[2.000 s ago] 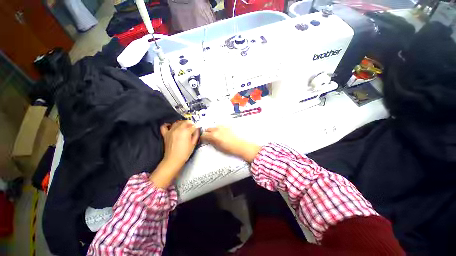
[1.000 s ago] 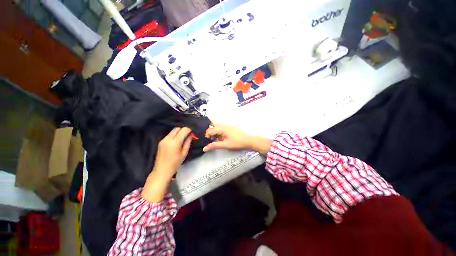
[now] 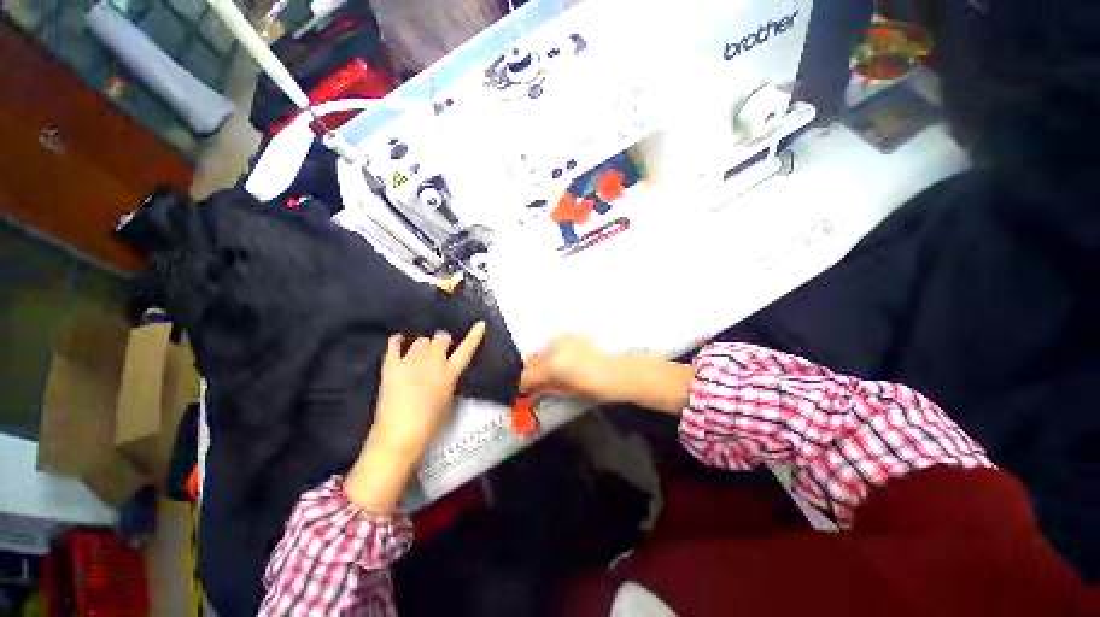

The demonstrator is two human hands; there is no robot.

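Note:
A black garment (image 3: 326, 289) lies on the machine bed and hangs off its left side. My left hand (image 3: 419, 383) rests on the cloth with its fingers spread, index finger pointing towards the needle area. My right hand (image 3: 565, 369) pinches the garment's right edge, and a small orange-red tab (image 3: 522, 416) shows just below its fingers. The presser foot and needle area (image 3: 468, 256) of the white sewing machine (image 3: 676, 84) is just beyond the cloth; whether the foot touches it cannot be told.
Red snips (image 3: 597, 236) lie under the machine arm beside orange pieces (image 3: 586, 203). A white lamp (image 3: 281, 157) stands left of the head. More black cloth (image 3: 941, 301) is piled at right, with a dark tray (image 3: 890, 117) behind. Cardboard boxes (image 3: 151, 386) stand at left.
My right hand has moved down and right with the garment's edge. The orange-red tab, earlier by my left fingers, now shows below my right hand. My left hand has spread its fingers on the cloth.

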